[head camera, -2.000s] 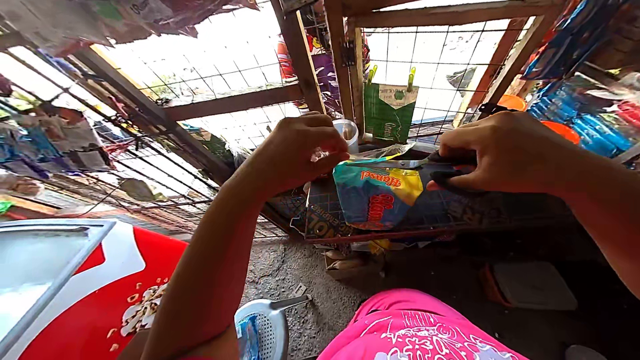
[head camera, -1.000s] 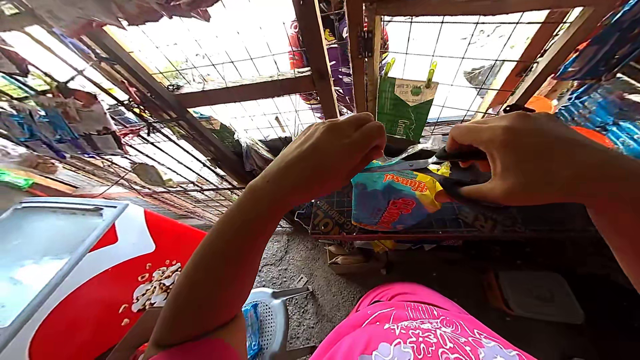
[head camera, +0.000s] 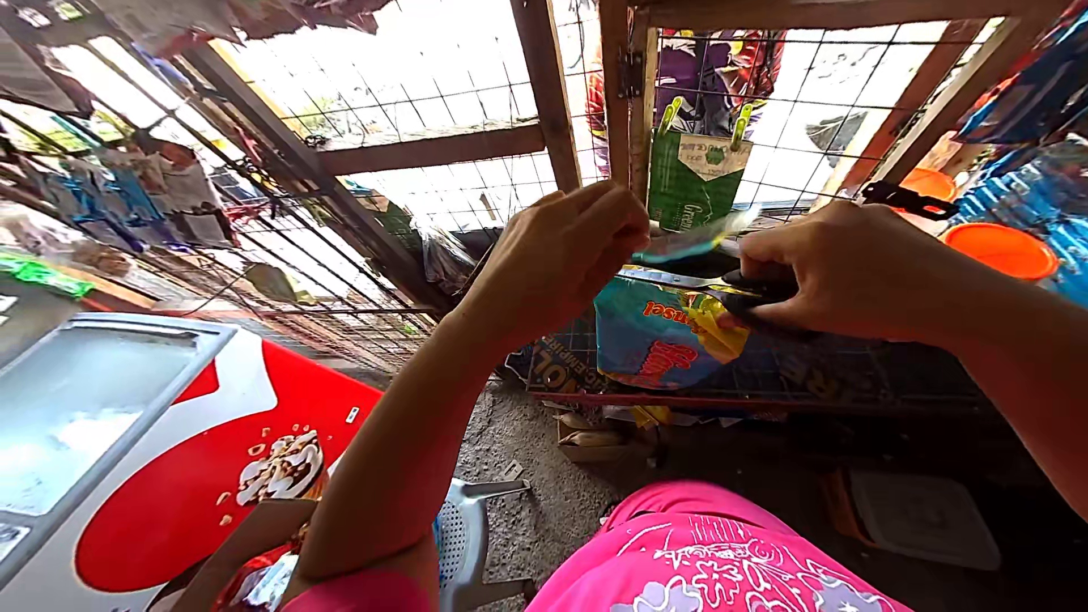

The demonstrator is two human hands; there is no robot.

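My right hand (head camera: 816, 272) grips the black handles of a pair of scissors (head camera: 680, 279), whose metal blades point left toward my left hand. My left hand (head camera: 586, 238) pinches the left end of a thin clear and teal plastic strip (head camera: 697, 245), which lies just above the blades. Below the scissors is a blue and yellow snack packet (head camera: 659, 340) of plastic film on the dark ledge; its top edge is partly hidden behind the blades and my right hand. Whether the blades touch the packet, I cannot tell.
Wood-framed wire mesh (head camera: 433, 149) stands ahead, with a green packet (head camera: 693, 183) clipped to it. A red and white chest freezer (head camera: 212, 476) is at left, a grey plastic chair (head camera: 466, 535) below. Orange containers (head camera: 1003, 251) and hanging packets are at right; a lidded container (head camera: 922, 514) sits low right.
The plastic strip now shows raised above the scissors, apart from the packet's visible body. Both hands remain close together over the packet. Purple and red items now show behind the green packet.
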